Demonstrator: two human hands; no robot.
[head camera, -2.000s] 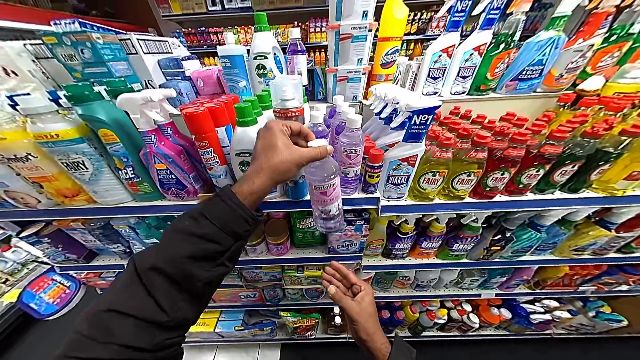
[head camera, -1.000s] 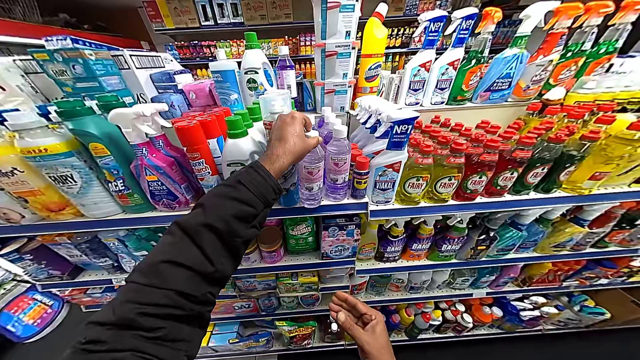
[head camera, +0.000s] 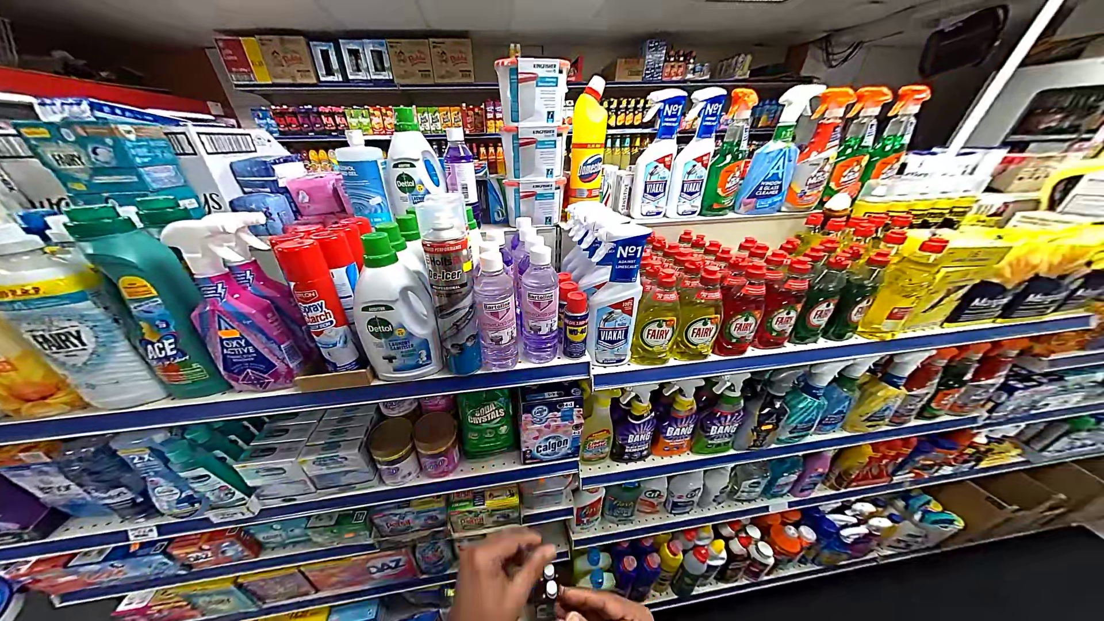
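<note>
Both of my hands are low in the view, in front of the lower shelves. My left hand (head camera: 498, 573) is raised with bent fingers, slightly blurred; whether anything is in it cannot be told. Close by at its right, my right hand (head camera: 604, 605) is partly cut off by the bottom edge. Small dark bottles with white caps (head camera: 548, 586) show between the hands; contact is unclear. Above, clear lilac Bartoline bottles (head camera: 540, 302) stand upright at the front of the upper shelf, between a De-Icer can (head camera: 450, 293) and a small WD-40 can (head camera: 575, 324).
A blue-edged shelf (head camera: 483, 379) runs across the view, crowded with Dettol bottles (head camera: 392, 310), Viakal spray bottles (head camera: 614, 302) and Fairy dish soap bottles (head camera: 742, 310). Lower shelves hold boxes, tubs and more spray bottles. Stacked white tubs (head camera: 535, 147) stand behind.
My left hand has let go of the lilac bottle, which it held two seconds ago, and has come down from the upper shelf beside my right hand. The view has shifted.
</note>
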